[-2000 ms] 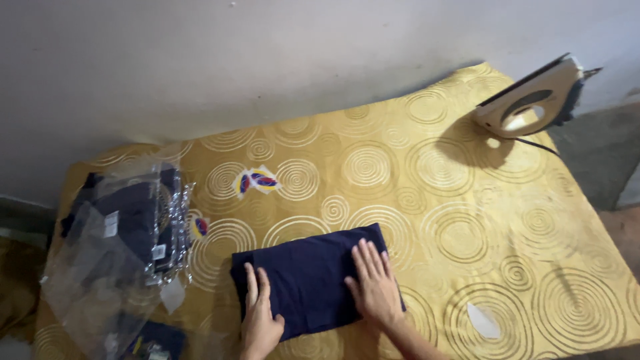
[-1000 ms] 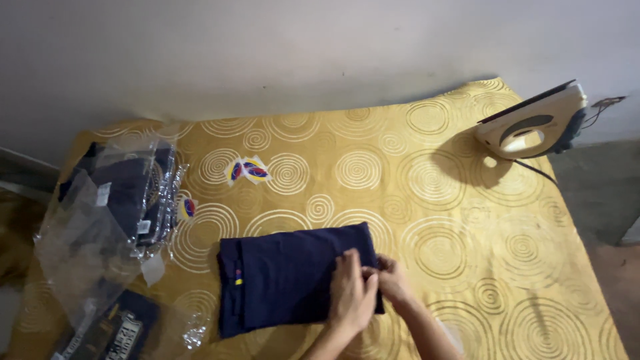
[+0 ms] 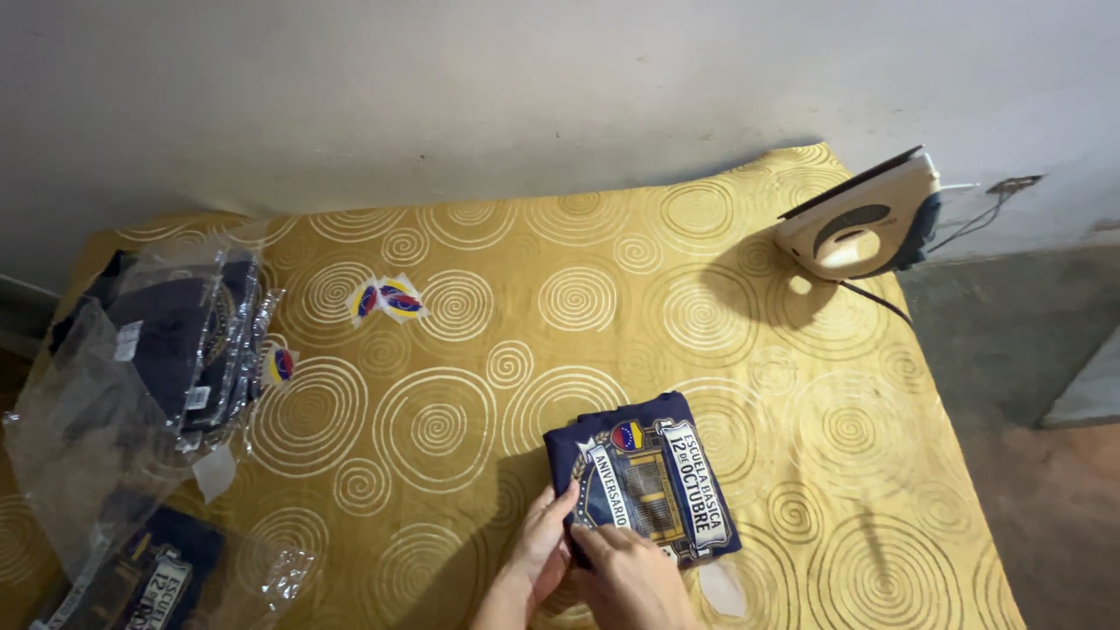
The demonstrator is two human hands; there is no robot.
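A navy folded garment (image 3: 647,481) with a printed crest and lettering facing up lies near the front of the gold patterned cloth. My left hand (image 3: 542,547) grips its lower left edge, thumb on top and fingers at the side. My right hand (image 3: 634,573) rests on the lower part of the print, its fingertips bent toward the left edge; whether it pinches the fabric is hard to tell. A white paper piece (image 3: 723,588) pokes out beside the garment's lower right corner.
Navy garments in clear plastic bags (image 3: 166,332) are stacked at the left, with another printed one (image 3: 166,569) below them. Small flag-coloured transfers (image 3: 385,299) lie mid-left. A clothes iron (image 3: 862,219) stands at the back right, its cord running off the table's right edge.
The navy garment has gone from a wide, plain folded rectangle to a smaller bundle with its print showing. My left hand has moved to its left edge, and my right hand now lies over the front.
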